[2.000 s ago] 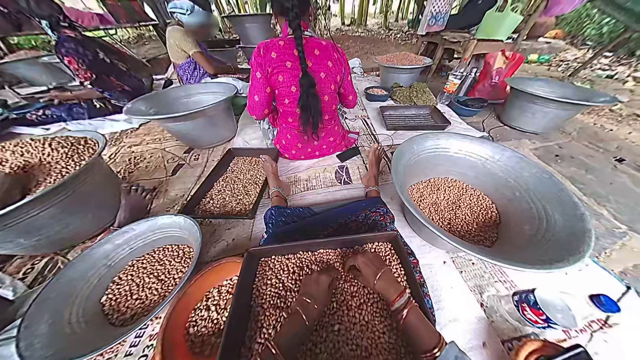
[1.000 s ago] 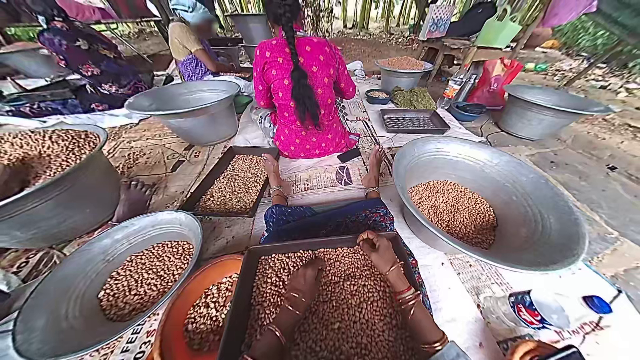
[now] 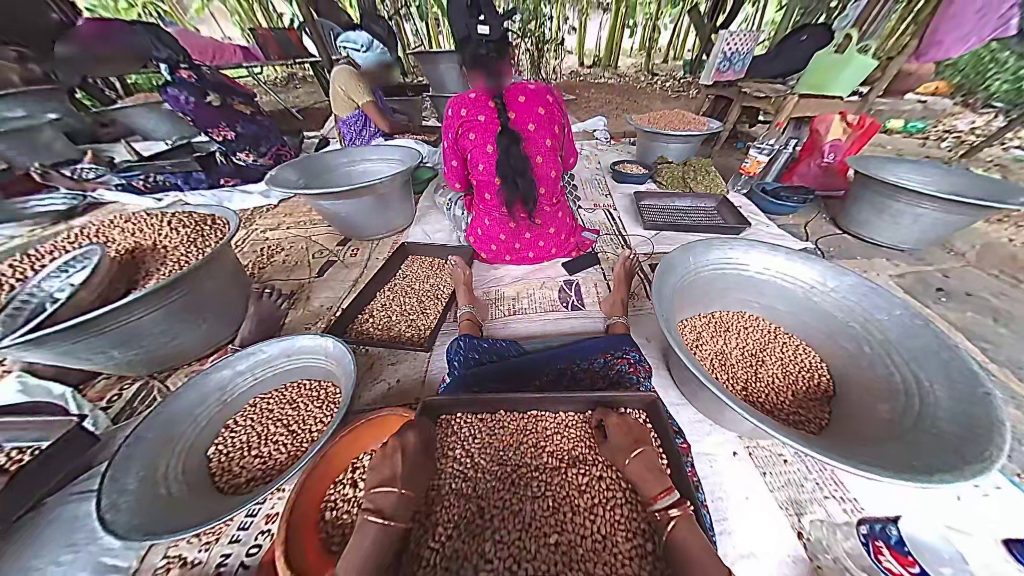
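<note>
A dark rectangular tray (image 3: 544, 402) full of light brown nuts or seeds (image 3: 512, 496) lies across my lap. At the tray's upper left corner is my left hand (image 3: 404, 460), above its rim and beside an orange basin (image 3: 300, 500) that holds more of them. Its fingers are curled, and whether anything is in them is hidden. My right hand (image 3: 628, 448) touches the nuts near the tray's upper right corner, fingertips bent down; I cannot tell if it pinches one.
Metal basins with nuts stand at the right (image 3: 896, 360) and left (image 3: 160, 432). Past my feet, a person in pink (image 3: 516, 184) sits beside a second tray (image 3: 384, 276). A plastic bottle (image 3: 888, 548) lies at the lower right. Another person's foot (image 3: 264, 312) is at the left.
My left hand has moved left from over the nuts to the tray's left corner. My right hand has come down from the far rim onto the nuts. A metal bowl now shows in the far-left basin.
</note>
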